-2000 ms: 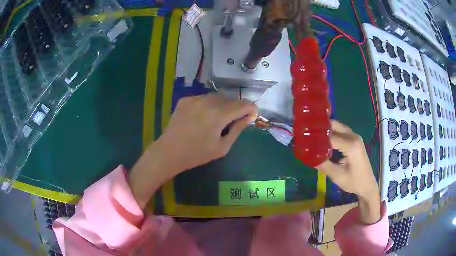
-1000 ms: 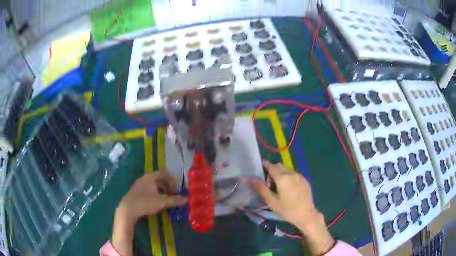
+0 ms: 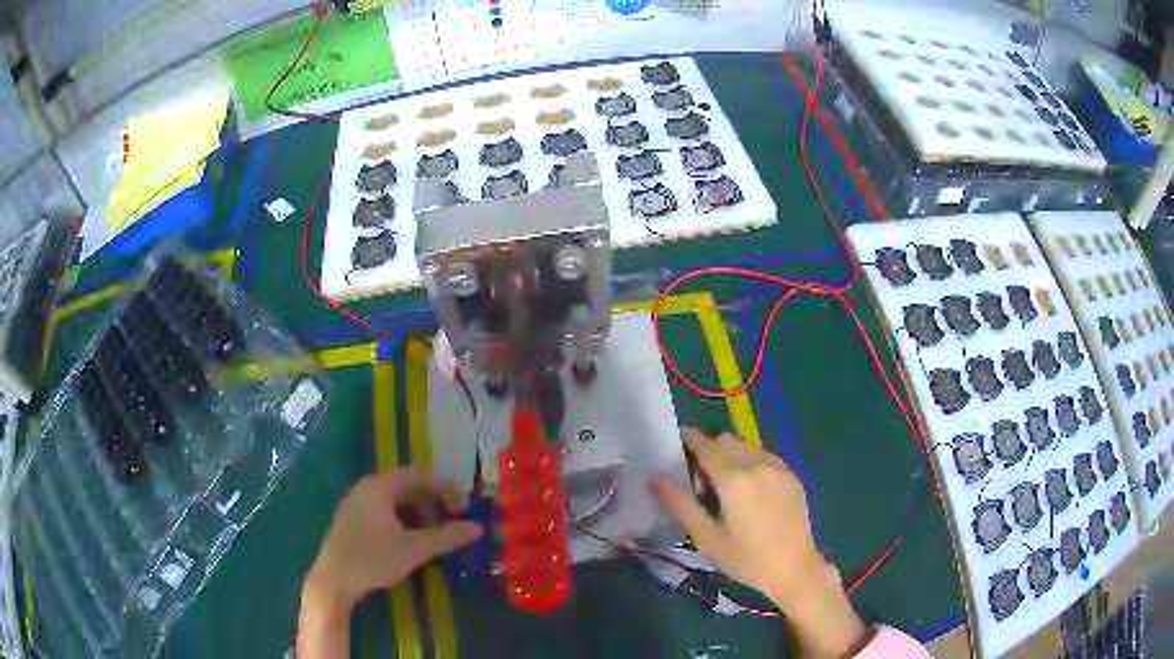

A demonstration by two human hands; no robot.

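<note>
The test fixture [image 3: 515,238] stands on a silver plate [image 3: 631,386], with its red ribbed clamp handle [image 3: 533,515] hanging toward me. My left hand [image 3: 393,534] is at the plate's left edge, its fingertips at a small blue pad [image 3: 478,521]; whether it grips the pad is unclear. My right hand [image 3: 760,521] is at the plate's right edge, thumb over the plate; its grip is unclear. Thin leads [image 3: 637,551] run along the plate's front edge to a connector [image 3: 702,588] below my right hand. The handle partly hides the seat area.
A foam tray [image 3: 760,206] of dark parts lies behind the fixture. More foam trays [image 3: 888,315] are at the right. A clear blister tray [image 3: 277,444] with black parts lies at the left. Red cable [image 3: 727,273] loops across the mat. Yellow papers [image 3: 167,161] are at the back left.
The view has shifted to show more of the bench. My left hand has left the thin lead for the plate's left edge. My right hand has moved from beside the handle to the plate's right edge.
</note>
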